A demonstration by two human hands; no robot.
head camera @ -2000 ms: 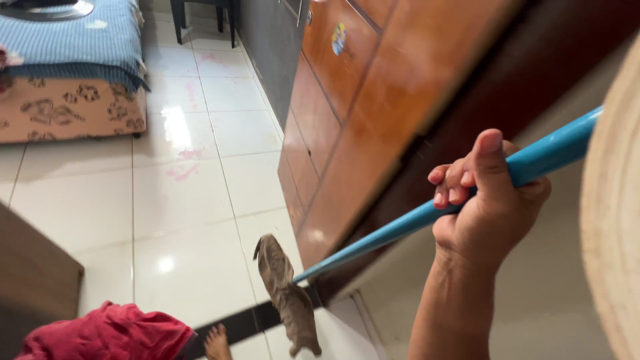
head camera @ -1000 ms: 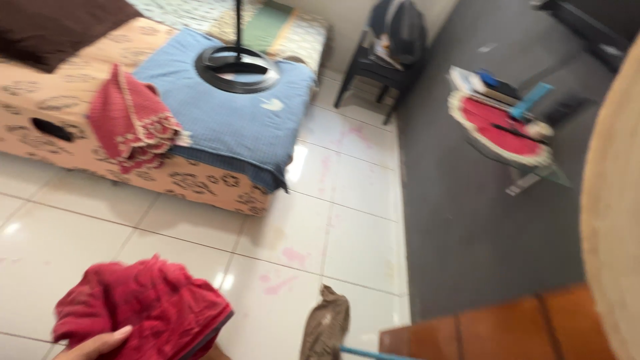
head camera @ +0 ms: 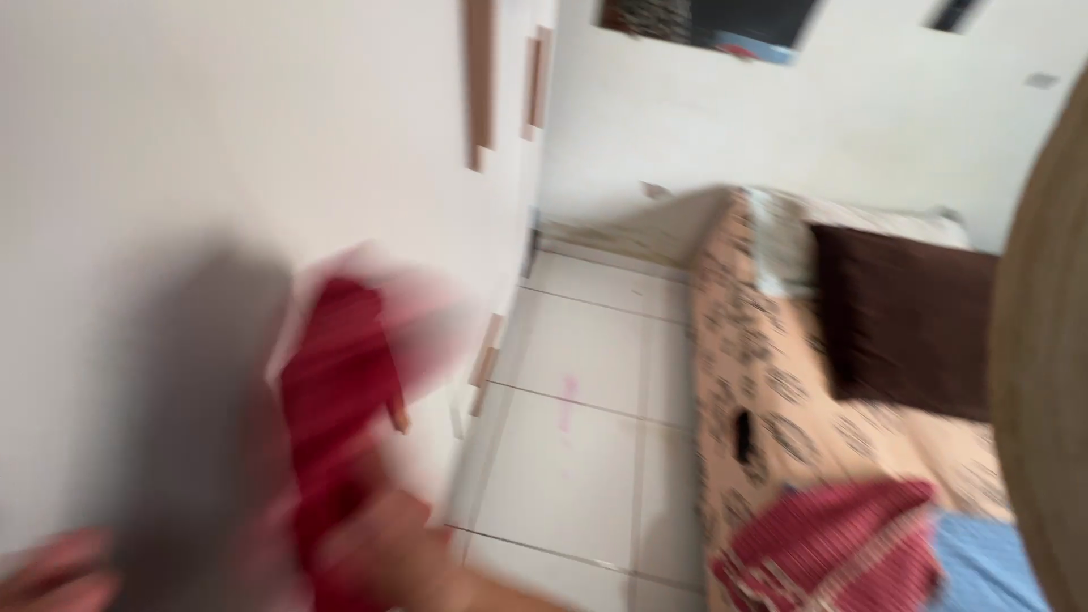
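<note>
A red cloth [head camera: 340, 382], strongly blurred, hangs in front of a white upright surface. My right hand [head camera: 382, 544] reaches in from the bottom and is closed on the cloth's lower part. At the bottom left edge, the fingers of my left hand [head camera: 64, 569] show near the white surface, blurred and somewhat apart, with nothing seen in them; the rest of that hand is out of frame.
The white surface [head camera: 212, 127] with brown handle-like strips [head camera: 480, 85] fills the left. White floor tiles [head camera: 561, 476] run beside a bed [head camera: 722, 340] bearing a dark brown pillow [head camera: 909, 323], pink cloth [head camera: 841, 544] and blue cloth [head camera: 986, 561]. A pale curved edge [head camera: 1041, 357] blocks the far right.
The view has swung widely to the white surface and the bed's other end. My right hand held a blue pole two seconds ago; now it grips the red cloth, and the pole is out of view.
</note>
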